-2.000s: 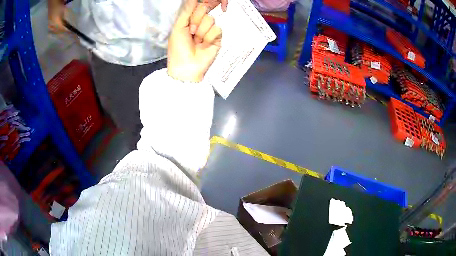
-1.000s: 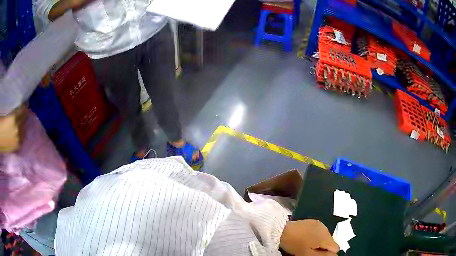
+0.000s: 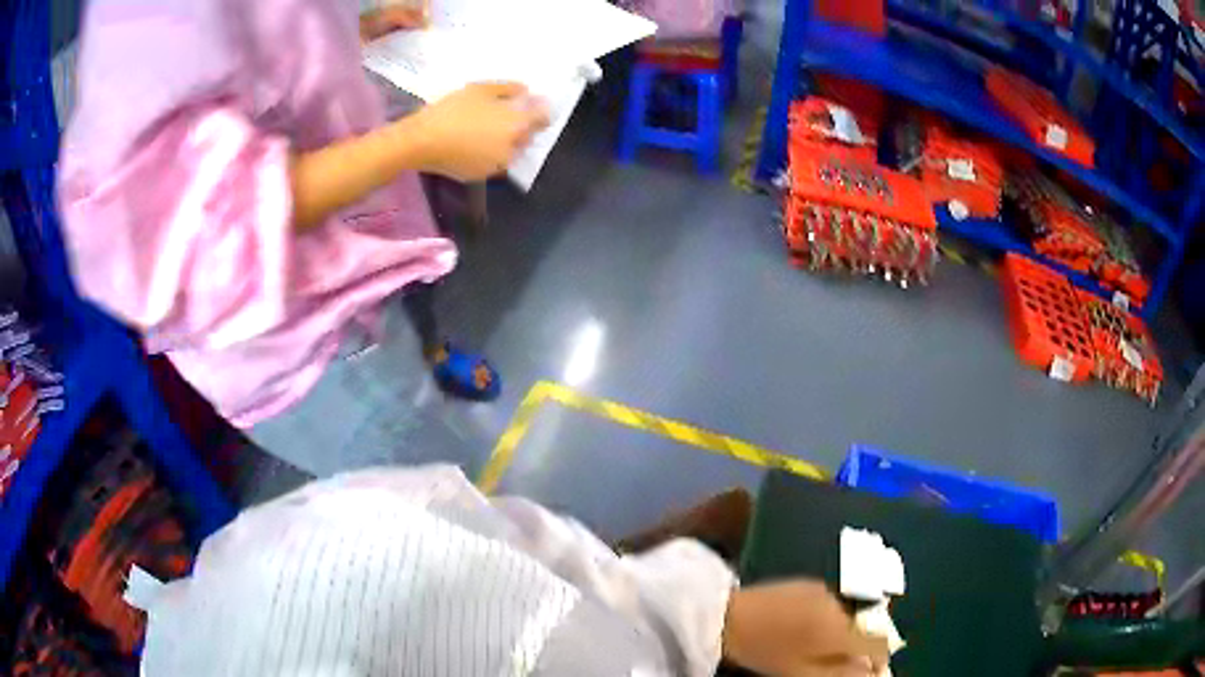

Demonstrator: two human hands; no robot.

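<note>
My left hand (image 3: pixel 803 627), in a striped white sleeve, reaches in from the lower left over the dark green mat (image 3: pixel 971 582). Its fingertips touch or overlap the lower of the white paper scraps (image 3: pixel 872 566) on the mat. The fingers are bent and blurred, and I cannot tell if they grip the scrap. My right hand is not in view.
A person in a pink top (image 3: pixel 251 199) stands close at upper left, holding white sheets (image 3: pixel 509 46). A blue crate (image 3: pixel 951 492) and brown box (image 3: pixel 694 522) adjoin the mat. Blue racks (image 3: pixel 899 73) with orange-red trays (image 3: pixel 859 185) stand upper right, beyond a blue stool (image 3: pixel 677 113).
My left hand has come down from the raised sheet to the mat and now covers part of the lower scrap. The pink-clad person has moved in front of the white-clad person, holding sheets.
</note>
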